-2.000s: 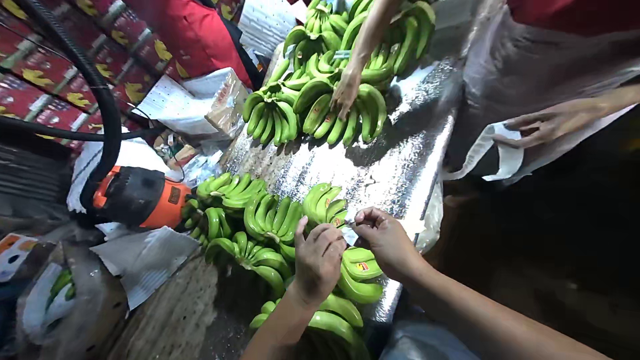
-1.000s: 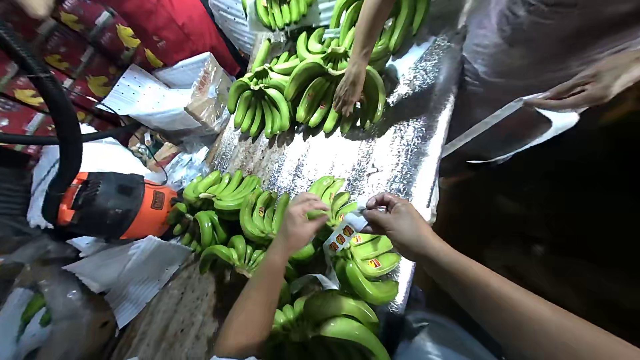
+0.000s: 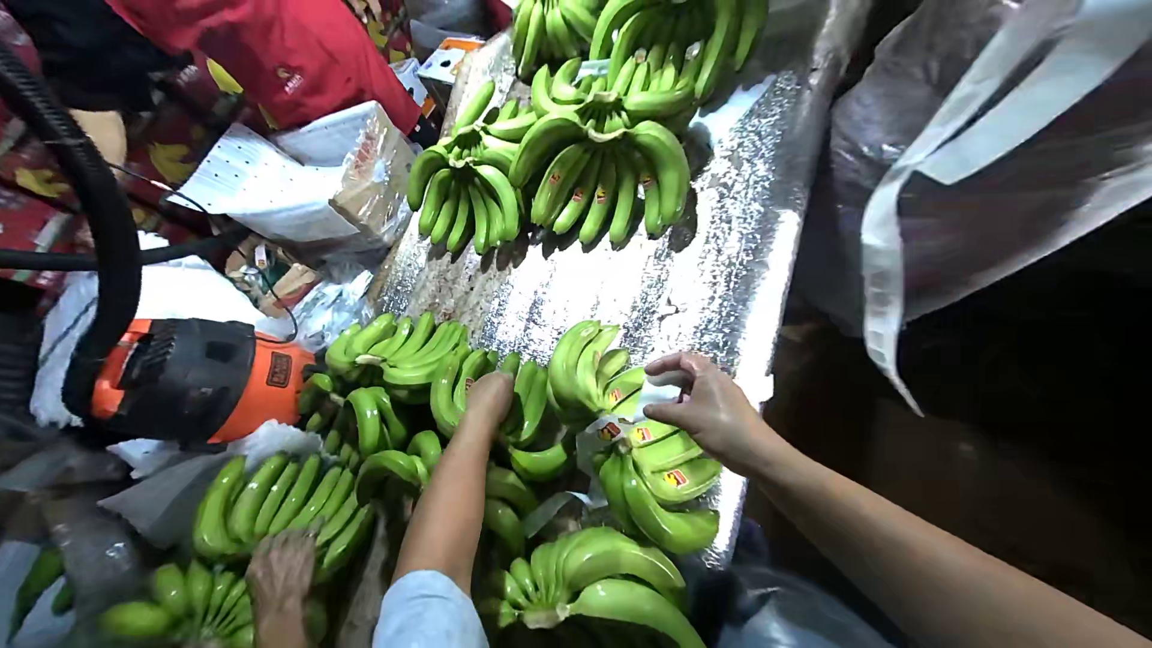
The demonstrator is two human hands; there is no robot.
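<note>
My right hand [image 3: 702, 405] pinches a white sticker strip [image 3: 661, 396] between thumb and fingers, above a hand of green bananas [image 3: 661, 504] bearing small red and yellow stickers. Part of a strip with printed stickers [image 3: 605, 434] lies across these bananas. My left hand [image 3: 490, 396] reaches onto another green banana hand [image 3: 450, 387] to the left; its fingertips are hidden, and whether it grips anything cannot be told. More green bananas [image 3: 603, 576] lie nearer, below both hands.
A foil-covered table [image 3: 576, 297] carries more banana hands [image 3: 598, 171] at its far end. At left stand an orange and black machine [image 3: 202, 378] with a black hose [image 3: 108, 207] and a cardboard box [image 3: 369, 171]. Another person's hand [image 3: 283, 567] touches bananas at lower left. A white strip [image 3: 886, 270] hangs at right.
My left hand has moved left, away from the sticker strip, onto other bananas. The other person's hand has left the far bananas. A hand and more bananas now show at lower left.
</note>
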